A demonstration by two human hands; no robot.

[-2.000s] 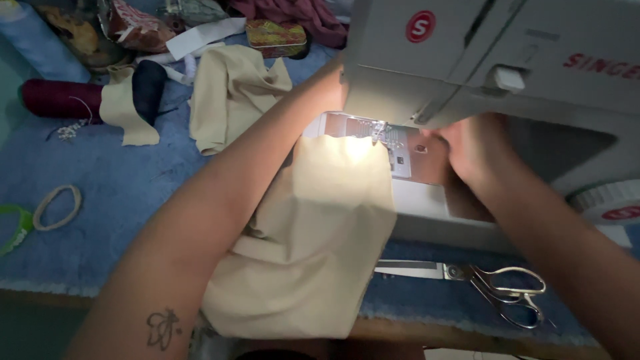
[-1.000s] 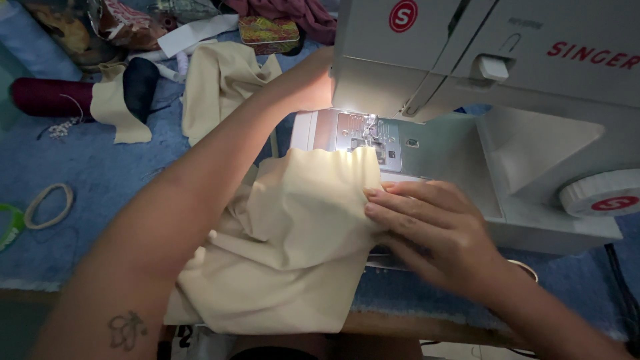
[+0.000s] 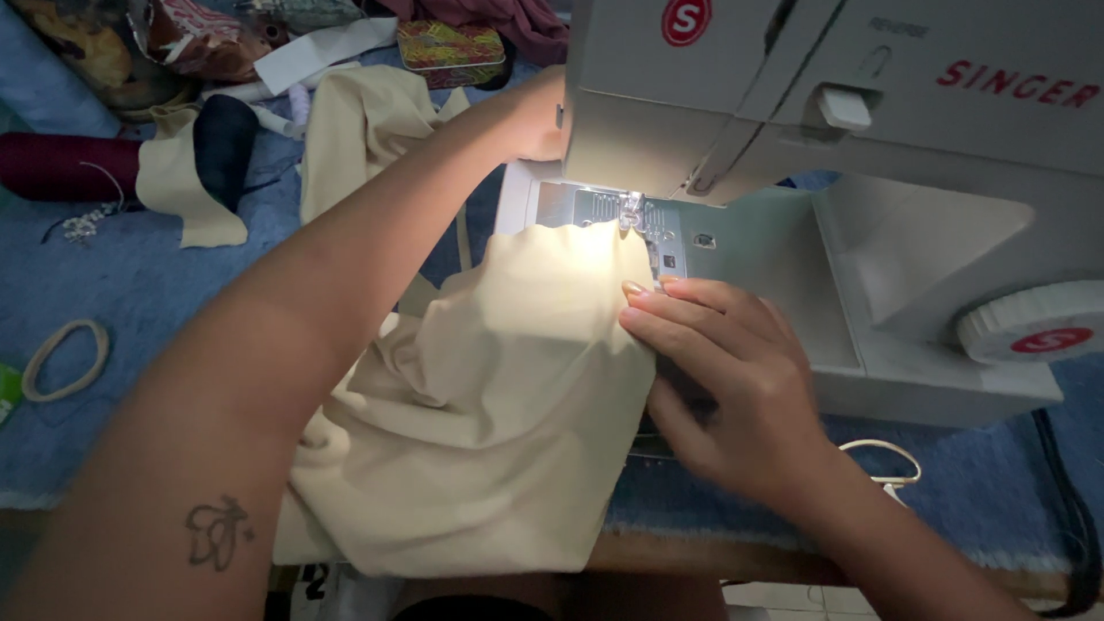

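Cream fabric lies under the needle area of a white Singer sewing machine and hangs down over the table's front edge. Its upper edge is at the presser foot, lit by the machine's lamp. My right hand rests on the fabric's right edge, fingertips just in front of the needle plate; whether it pinches the cloth is unclear. My left hand reaches behind the left end of the machine head, its fingers hidden.
Scissors lie partly hidden beyond my right wrist. More cream fabric, a patterned tin, a maroon thread cone and a hair tie lie on the blue cloth. A black cable runs down at right.
My right hand has come from beside the needle area down to the fabric's right edge, where it stays. It now covers much of the scissors. My left hand remains behind the machine head.
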